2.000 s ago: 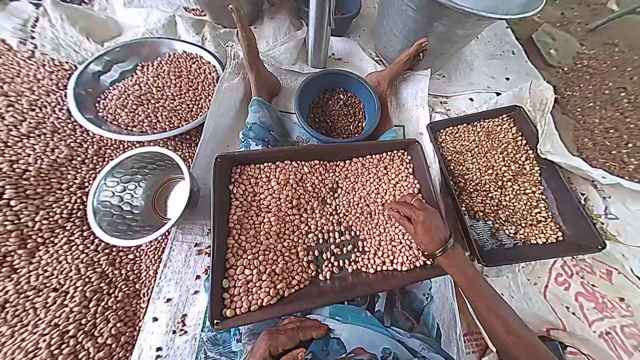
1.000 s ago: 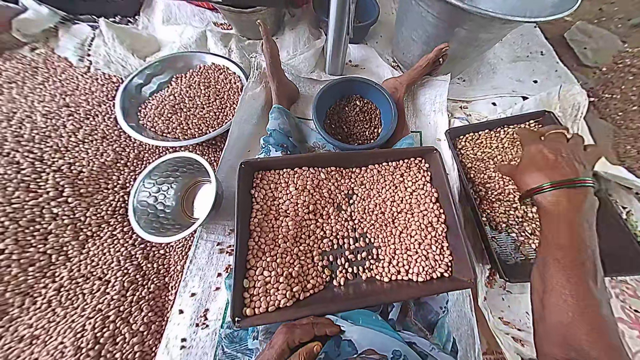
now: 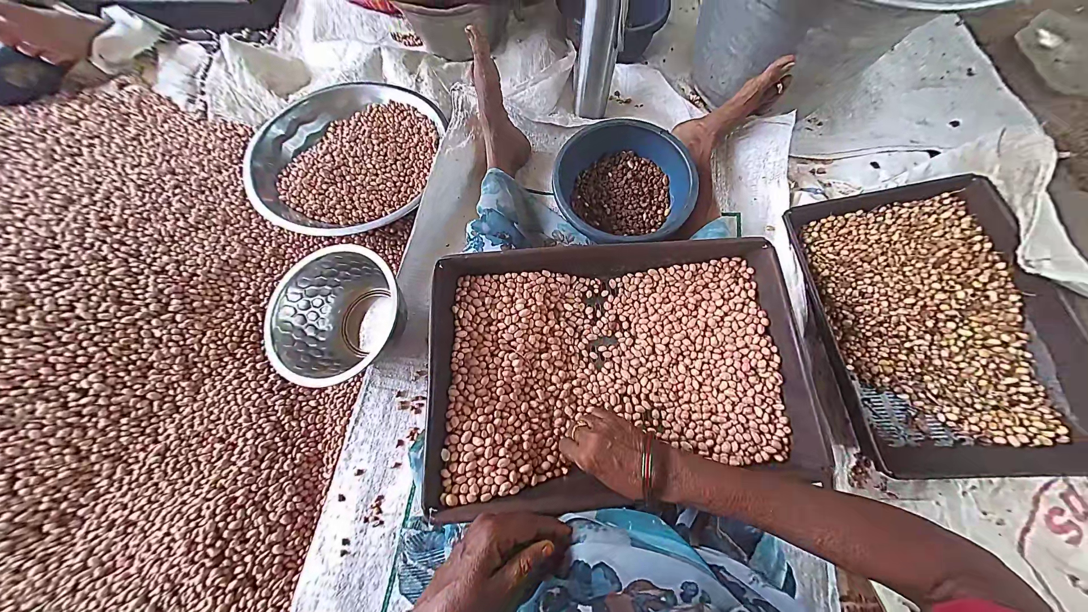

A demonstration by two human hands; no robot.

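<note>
My right hand [image 3: 614, 452], with bangles at its wrist, rests on the pinkish nuts or seeds [image 3: 688, 357] near the front edge of a dark rectangular tray [image 3: 629, 257] on my lap. Its fingertips point down among them, and whether they pinch any is hidden. Against the tray's front rim, at the left, lies my left hand [image 3: 510, 557], its fingers curled over the blue patterned cloth [image 3: 663, 561]; its palm is out of sight. A dark patch of tray floor shows through the nuts at the middle.
Right of my tray lies a second dark tray [image 3: 969, 463] of yellowish-brown pieces. A blue bowl [image 3: 625, 231] of darker pieces stands between my feet. On the left are a steel basin [image 3: 255, 174], a steel bowl [image 3: 331, 314] and a large heap of nuts [image 3: 170, 365]. Metal containers stand behind.
My right hand has moved from the right-hand tray back to the tray on my lap, now nearer its front middle. The dark gap in the nuts there has shrunk. My left hand stays by the front rim.
</note>
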